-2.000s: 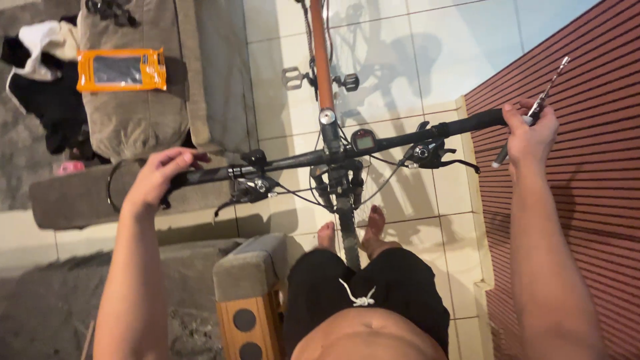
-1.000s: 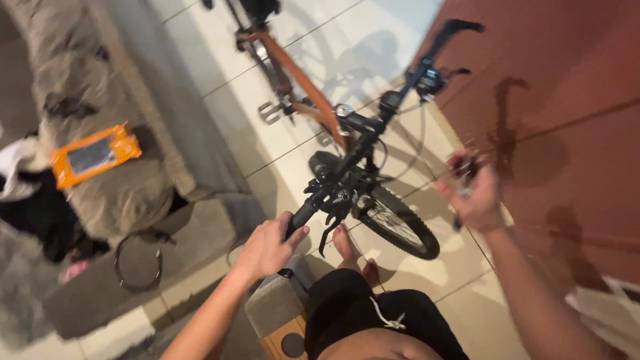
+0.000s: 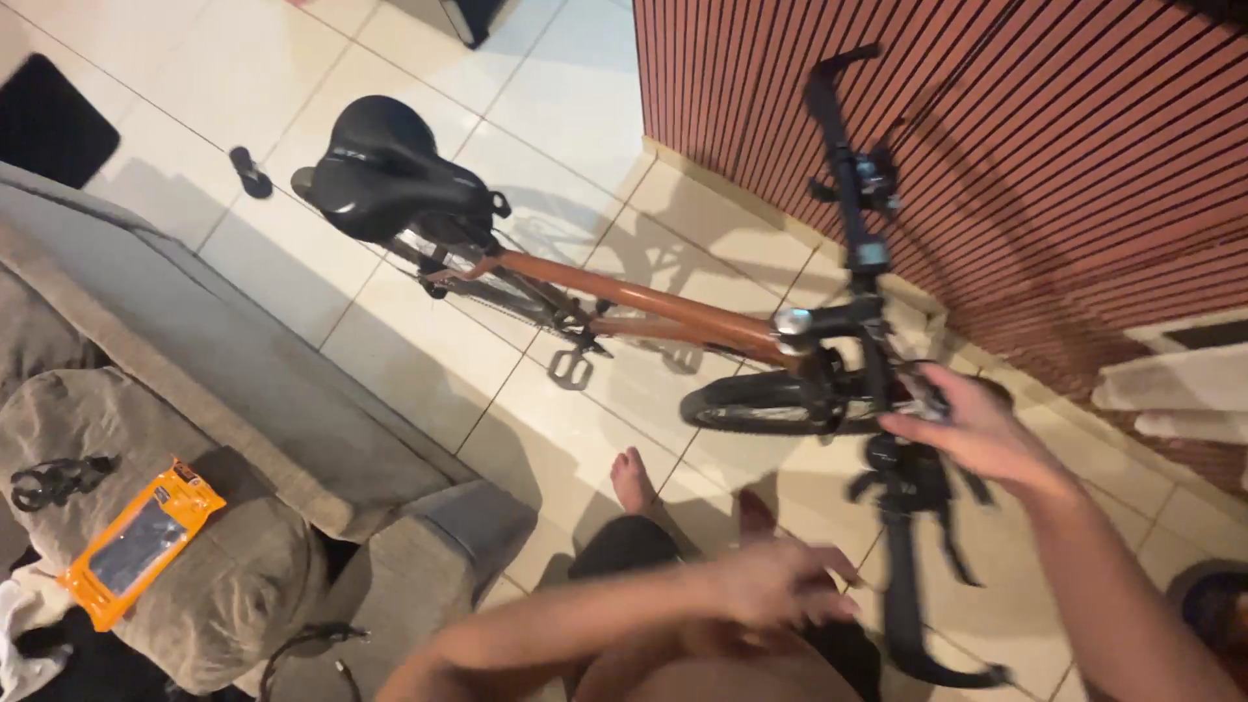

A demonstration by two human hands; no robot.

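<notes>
An orange bicycle frame (image 3: 643, 297) stands on the tiled floor, its black saddle (image 3: 400, 175) at the upper left. The handlebar (image 3: 868, 292) runs from top to bottom at the right, with brake levers and bar ends. My right hand (image 3: 960, 419) is at the middle of the bar, over the front wheel (image 3: 760, 402); something small and dark shows at its fingers, and whether it grips that or the bar is unclear. My left hand (image 3: 790, 585) is blurred, off the bar and just left of its lower grip (image 3: 902, 575), with fingers apart and nothing seen in it.
A grey-brown sofa (image 3: 409, 536) fills the lower left, bearing an orange phone-pouch package (image 3: 141, 546), a black strap-like item (image 3: 60, 480) and a cable-like loop (image 3: 292, 653). A red slatted wall (image 3: 741, 117) rises at the right. My bare foot (image 3: 632, 480) is beside the front wheel.
The handlebar has turned, and the bicycle now lies across the view. My left hand has let go of the bar. My right hand has come to the bar's middle. The view has swung strongly.
</notes>
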